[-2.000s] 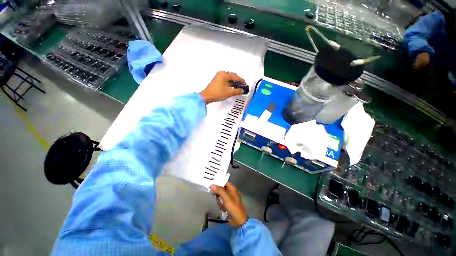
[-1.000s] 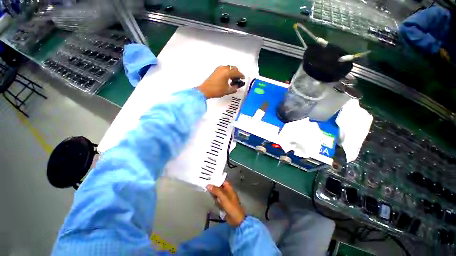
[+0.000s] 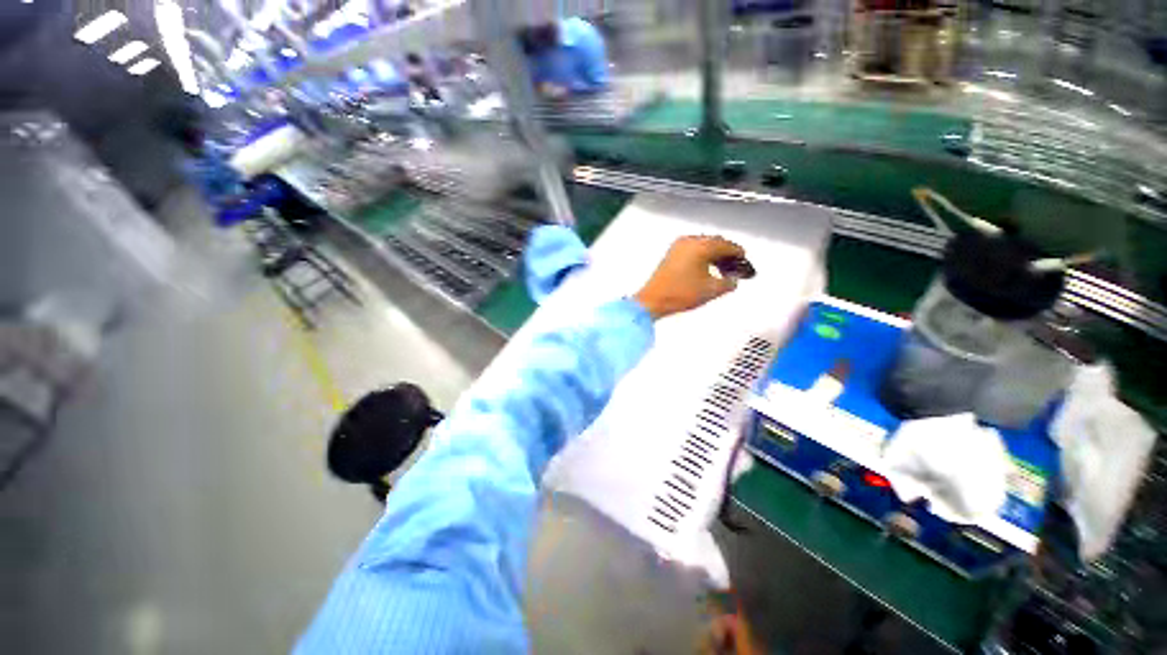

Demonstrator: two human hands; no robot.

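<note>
A large white sheet (image 3: pixel 666 346) lies in front of me, with a column of short black strips (image 3: pixel 708 435) along its right side. My left hand (image 3: pixel 689 275) is over the upper part of the sheet. Its thumb and fingers pinch a small dark part (image 3: pixel 735 268), too blurred to identify. My right hand (image 3: pixel 727 627) is a blurred patch at the bottom edge, just below the sheet's near corner. Its fingers and any hold cannot be made out.
Right of the sheet is a blue control box (image 3: pixel 883 429) with a dark-topped jar (image 3: pixel 979 320) and white wipes (image 3: pixel 950 463). A blue cloth (image 3: pixel 554 260) is at the sheet's left. A black stool (image 3: pixel 381 438) stands lower left. Another person (image 3: pixel 570 58) is at the far bench.
The view has swung up and left, showing more of the factory floor. My left hand has moved up and left over the sheet, away from the strips. My right hand is now mostly cut off.
</note>
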